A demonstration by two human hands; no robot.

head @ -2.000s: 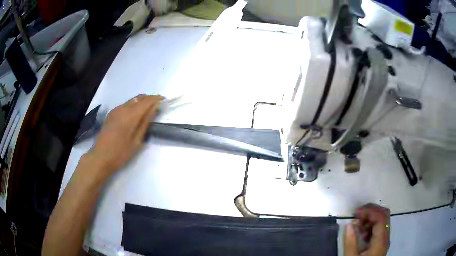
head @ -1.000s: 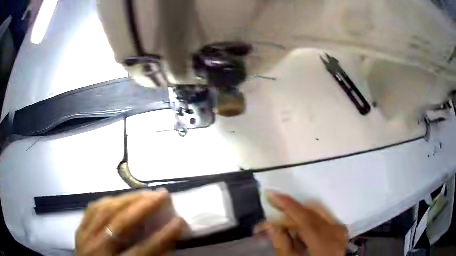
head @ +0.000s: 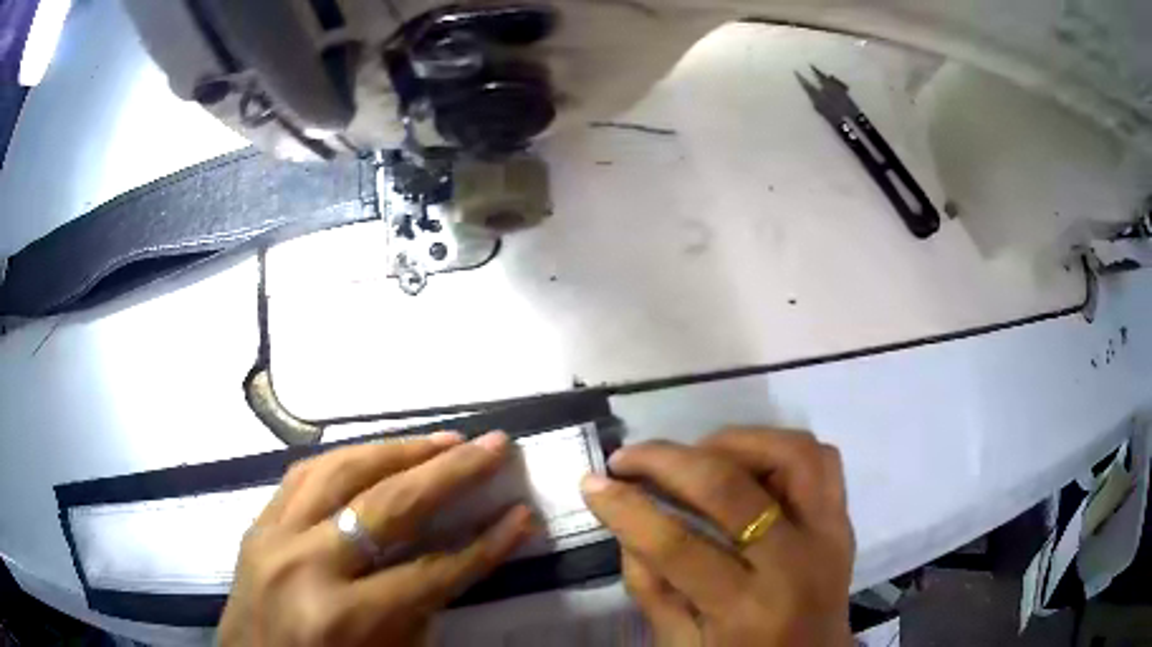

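A white template (head: 152, 541) lies lengthwise on a dark fabric strip (head: 164, 475), which shows as a dark border around it, near the table's front edge. My left hand (head: 379, 537) lies over the template's middle, fingers spread and pressing down. My right hand (head: 733, 531) is at the right end, with the thumb on the template's end and fingers pinching what looks like the lifted dark strip end; the fingers partly hide it. Another dark band (head: 190, 234) lies at the upper left, gaping along its lower edge, its right end by the presser foot.
The sewing machine head (head: 278, 76) stands at the upper left, above the needle plate (head: 423, 240). A brass-coloured knob (head: 503, 192) is right of the needle. Black thread snips (head: 878, 158) lie at the upper right. A loose thread lies between them. Papers hang beyond the table's right edge.
My view has shifted right and down towards the table's front. The template now lies flat along the dark strip under my left hand. My right hand has closed in on the strip's right end.
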